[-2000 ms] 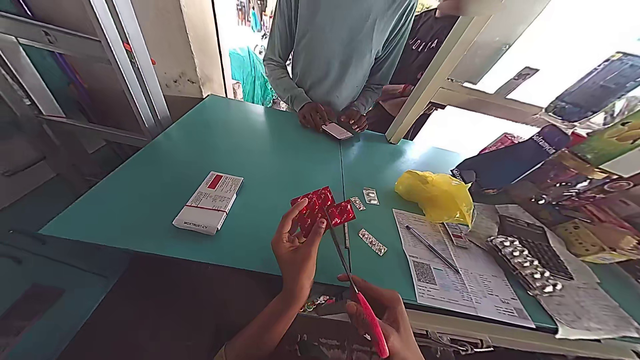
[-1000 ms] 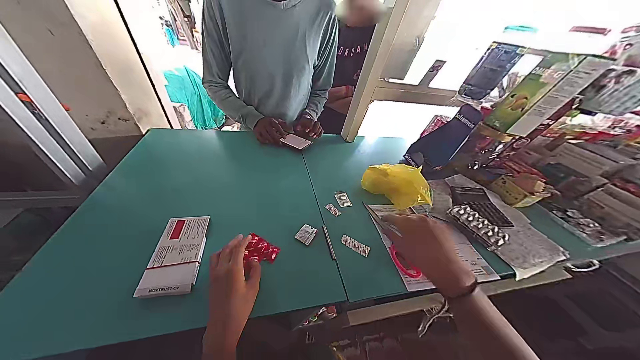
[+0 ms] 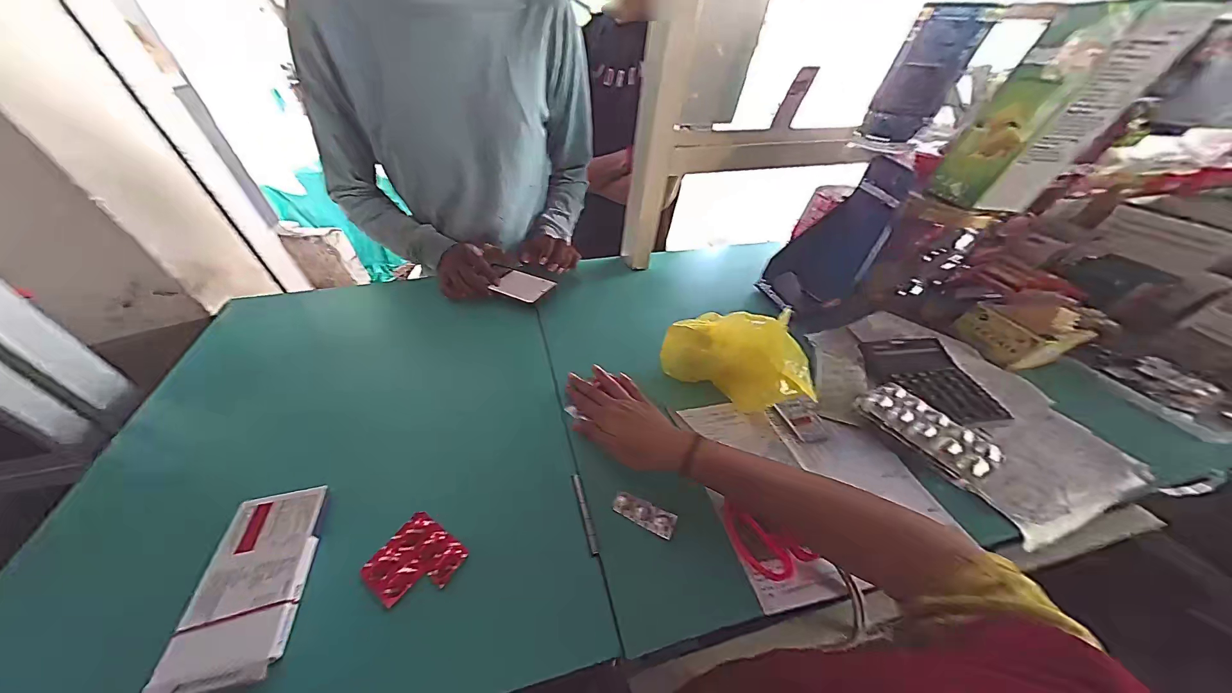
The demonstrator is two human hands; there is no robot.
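My right hand [image 3: 630,423] reaches palm down over the green counter [image 3: 385,385], fingers stretched toward its seam; a bit of something pale shows at the fingertips, and what lies beneath is hidden. Nearer me lies a small cut piece of blister pack [image 3: 645,515]. Red-handled scissors [image 3: 760,549] rest on papers [image 3: 837,481] under my right forearm. To the left, a red foil blister pack [image 3: 414,558] lies beside a white box with a red band [image 3: 245,577]. A yellow plastic bag [image 3: 741,356] sits beyond my right hand. My left hand is out of view.
Across the counter a person [image 3: 443,125] holds a pale flat object [image 3: 523,285]; another person stands behind. At the right are a calculator [image 3: 934,380], a silver blister pack [image 3: 929,430], and many stacked boxes. A metal hinge [image 3: 584,515] crosses the counter's seam. A post rises at the far edge.
The scissors, in my right hand two seconds ago, now lie on the papers. My left hand has let go of the red blister pack and left the view. My right hand has moved left over the counter.
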